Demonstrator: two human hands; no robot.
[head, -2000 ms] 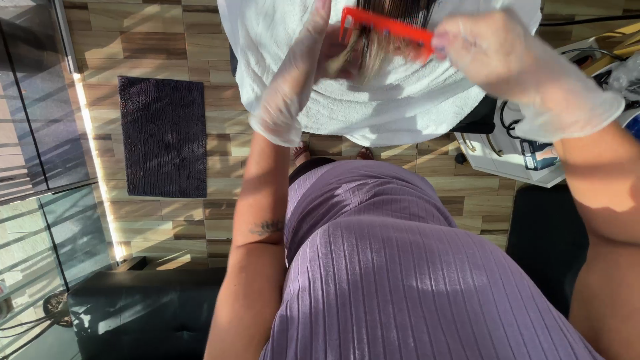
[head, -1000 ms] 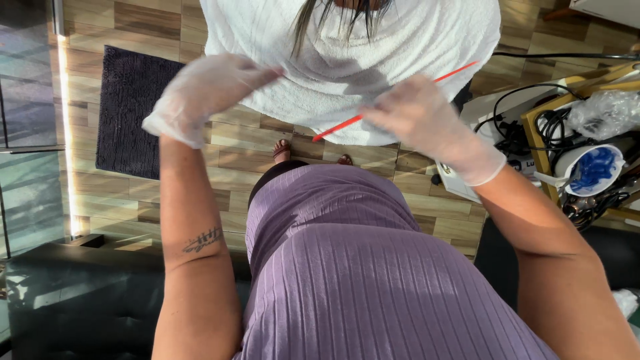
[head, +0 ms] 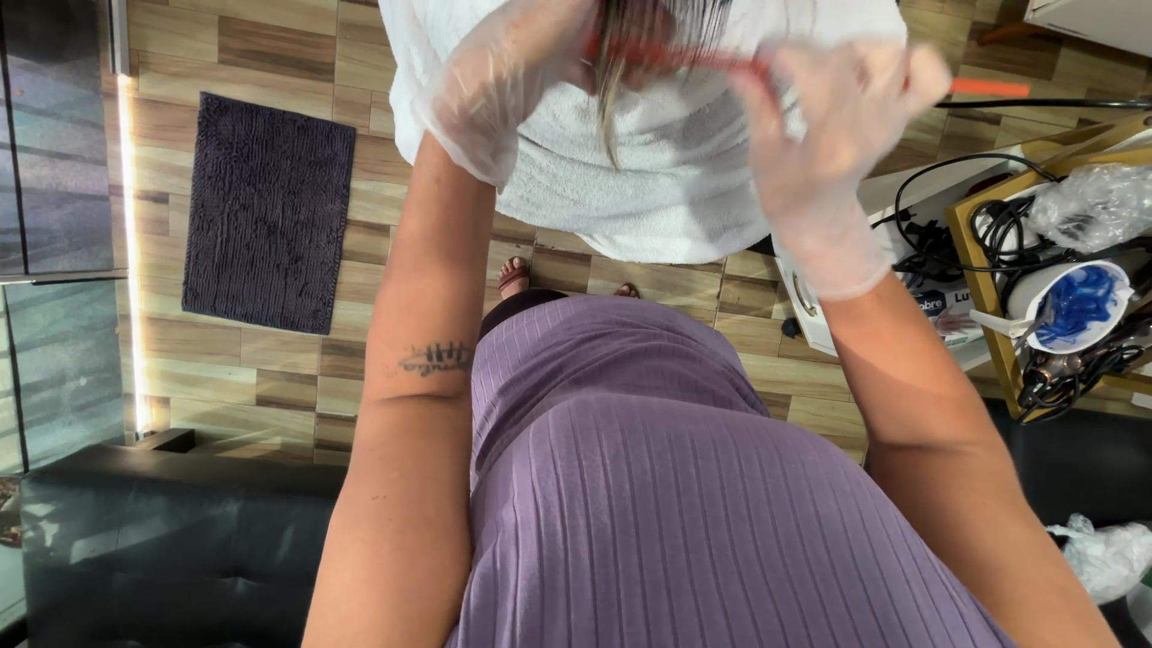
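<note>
Dark wet hair with lighter ends (head: 610, 112) hangs at the top of the view, in front of a white towel (head: 630, 211) draped over a seated person. A red-orange comb (head: 711, 61) crosses the hair, its far end sticking out to the right. My right hand (head: 832, 117), in a clear glove and blurred, grips the comb. Beside the hair at the left is my left hand (head: 522, 63), also gloved; its fingers lie at the top edge near the strands, and whether they hold hair cannot be told.
At the right stands a wood-edged trolley (head: 990, 315) with cables, clear plastic wrap and a white bowl of blue paste (head: 1080, 306). A dark bath mat (head: 268, 216) lies on the floor at the left. Black padded seating (head: 180, 540) is at the lower left.
One second ago my left hand was apart from the hair and the comb was below it. Now my left hand is up beside the hair, and the comb is raised across the strands.
</note>
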